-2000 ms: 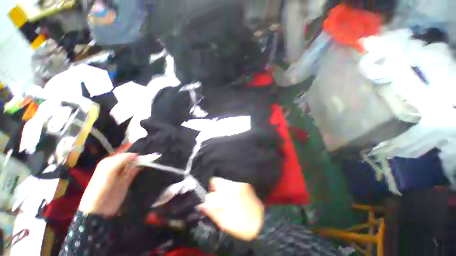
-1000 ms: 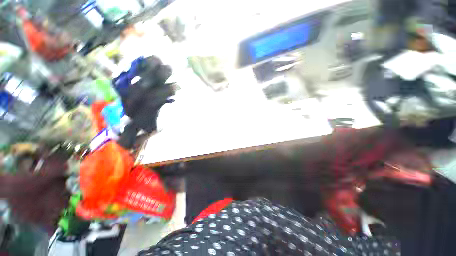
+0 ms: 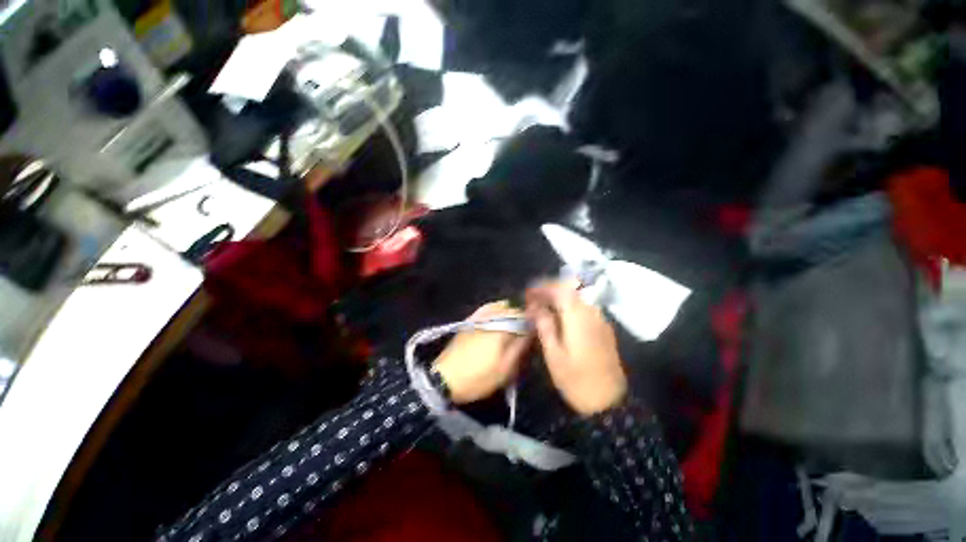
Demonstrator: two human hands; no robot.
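A dark pile of black cloth bundles (image 3: 445, 249) lies in front of me, with white strips and flat white pieces on it. My left hand (image 3: 485, 355) and my right hand (image 3: 585, 349) are close together over the pile. Their fingers grip a white tie strip (image 3: 429, 337), which loops over my left wrist and hangs below the hands. A white piece (image 3: 646, 301), bunched at its middle, lies just beyond my right hand. The fingertips are blurred and partly hidden.
The white sewing table (image 3: 95, 349) is at left, with thread snips (image 3: 117, 273) and dark looped scissors (image 3: 208, 244) on it. Part of a sewing machine (image 3: 101, 95) stands at upper left. A grey box or bag (image 3: 832, 349) is at right, near an orange-red bag (image 3: 930, 217).
The view has swung from the white table back to the black pile at right. Both hands are in view again, closer together than two seconds ago, with the strip looped around the left wrist.
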